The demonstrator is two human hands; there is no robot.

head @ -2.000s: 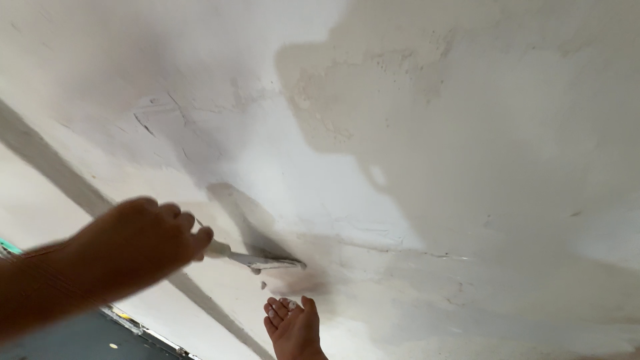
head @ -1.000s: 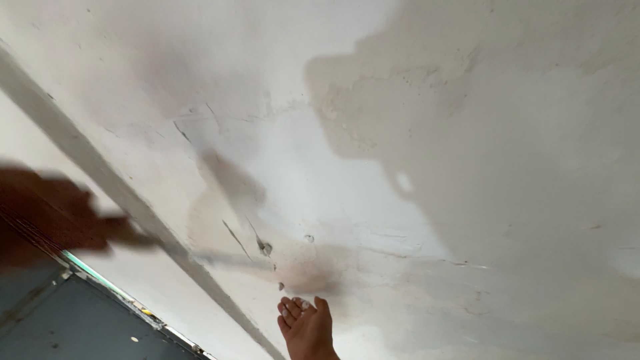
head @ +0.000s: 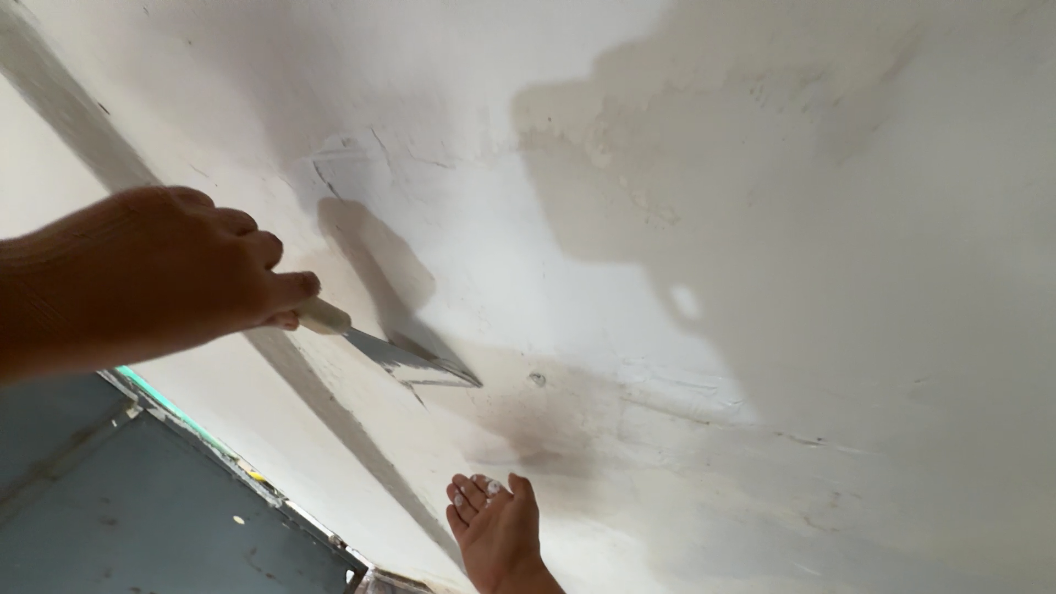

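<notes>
My left hand (head: 181,264) reaches in from the left edge, closed around the pale handle of a putty knife (head: 404,359). The blade lies at a low angle against or just off the off-white plastered wall (head: 825,272), over a dark crack. A small round hole (head: 537,379) shows in the plaster just right of the blade tip. Below the knife, my right hand (head: 499,528) is palm up with bent fingers, white putty-like dabs (head: 493,487) on the fingers. Whitish smears (head: 342,153) lie beside a thin crack higher up.
A grey-brown band (head: 330,404) crosses the wall diagonally. At the lower left is a blue-grey panel (head: 181,503) with a worn edge and a green strip (head: 173,404). Large shadows fall across the wall, and another cracked line (head: 800,439) runs at the right.
A second ago my left hand was blurred at the left edge; it is now farther right, with the knife blade over the crack. My right hand stays low with its palm up.
</notes>
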